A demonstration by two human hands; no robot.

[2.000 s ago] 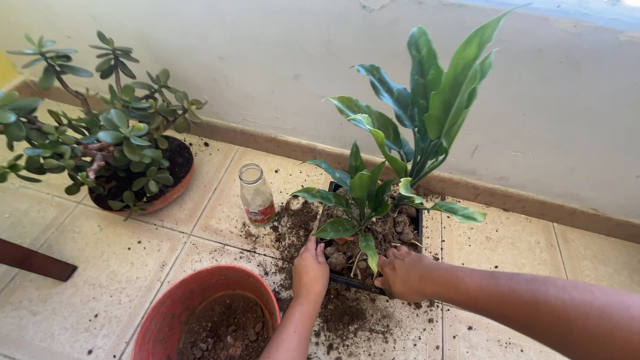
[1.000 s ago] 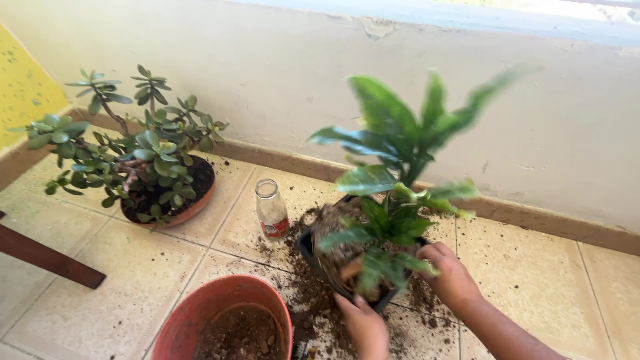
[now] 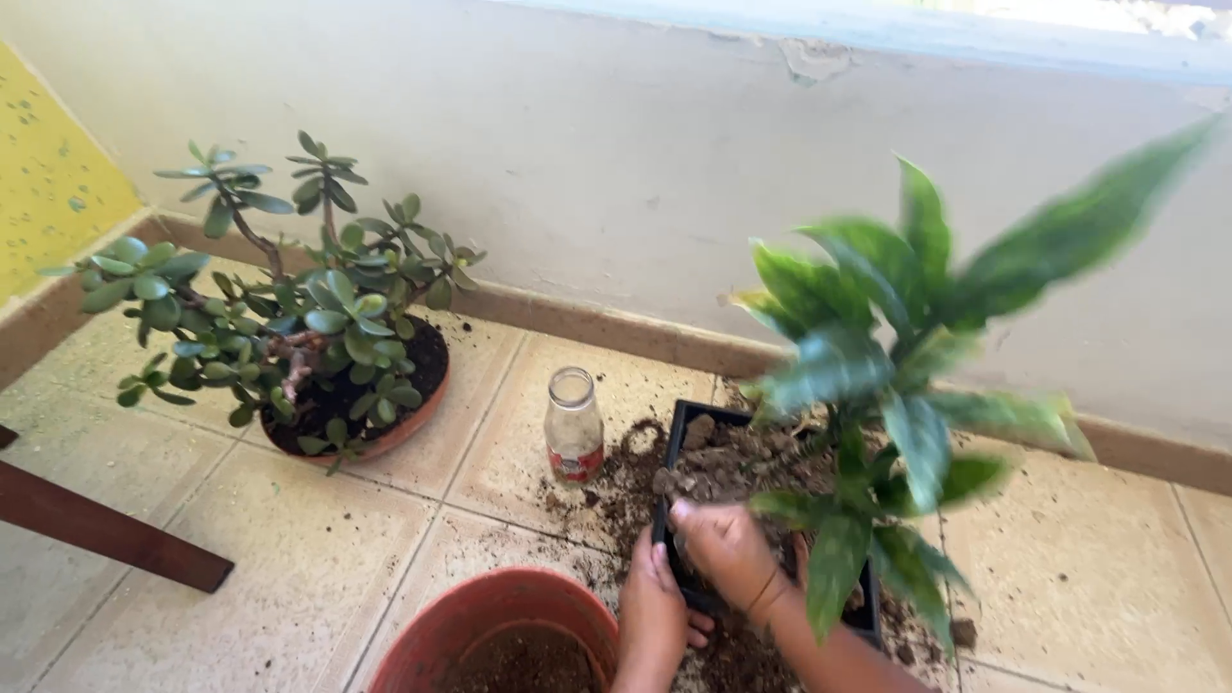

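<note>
A leafy green plant point(image 3: 847, 404) leans to the right in a square black plastic pot point(image 3: 679, 423) filled with clumpy soil point(image 3: 736, 462). My left hand point(image 3: 654, 611) is at the pot's near left side, with its thumb along the outer wall and its fingers partly under or behind the lower edge. Over the left rim, my right hand point(image 3: 727, 553) has its fingers curled against the soil and the pot's edge; whether it grips the rim is unclear. Below and left of the pot stands a round terracotta-coloured pot point(image 3: 395, 664) with soil at its bottom.
A glass bottle point(image 3: 575, 433) with a red label stands left of the black pot. Farther left, a jade plant point(image 3: 327, 318) grows in a shallow round pot point(image 3: 423, 423). A dark wooden leg point(image 3: 115, 525) reaches in from the left. Loose soil point(image 3: 626, 481) lies on the tiles beside the wall.
My right hand has moved from the black pot's right side to its left edge, across the front of the plant. The plant, upright two seconds ago, now leans right.
</note>
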